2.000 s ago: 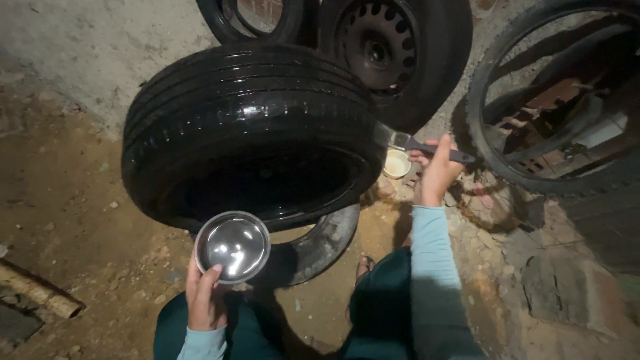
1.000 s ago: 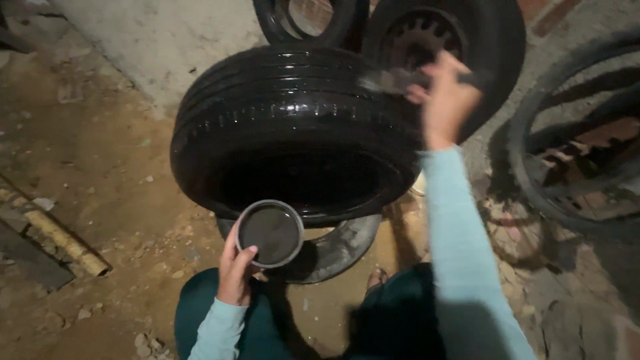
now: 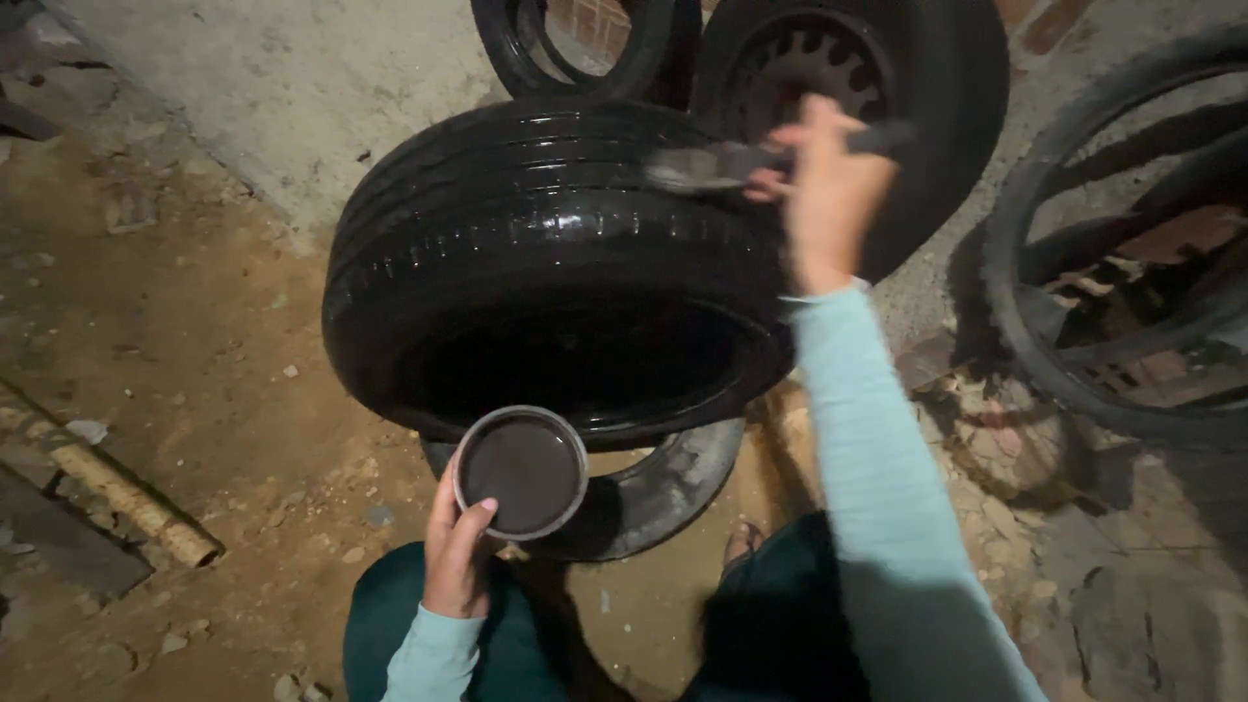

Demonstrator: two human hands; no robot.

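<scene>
My left hand (image 3: 460,551) holds a small round bowl of dark liquid (image 3: 522,473) by its side, the thumb over the rim. Behind the bowl a wet, glossy black car tyre (image 3: 561,224) stands tilted, its dark opening facing me. My right hand (image 3: 829,190) grips the dark handle of a paintbrush (image 3: 697,168); both are blurred. The bristles are at the upper right of the tyre's tread; whether they touch it cannot be told.
Another tyre (image 3: 682,497) lies flat beneath the wet one. Behind stand a tyre on a steel wheel (image 3: 941,117) and more tyres (image 3: 492,49) against the wall. A thin tyre (image 3: 1009,283) leans at the right. A bamboo pole (image 3: 127,502) lies on the dirt floor at left.
My right hand has moved up with the brush from beside the tyre's right edge to its upper tread. My left hand still holds the bowl. The view has shifted somewhat.
</scene>
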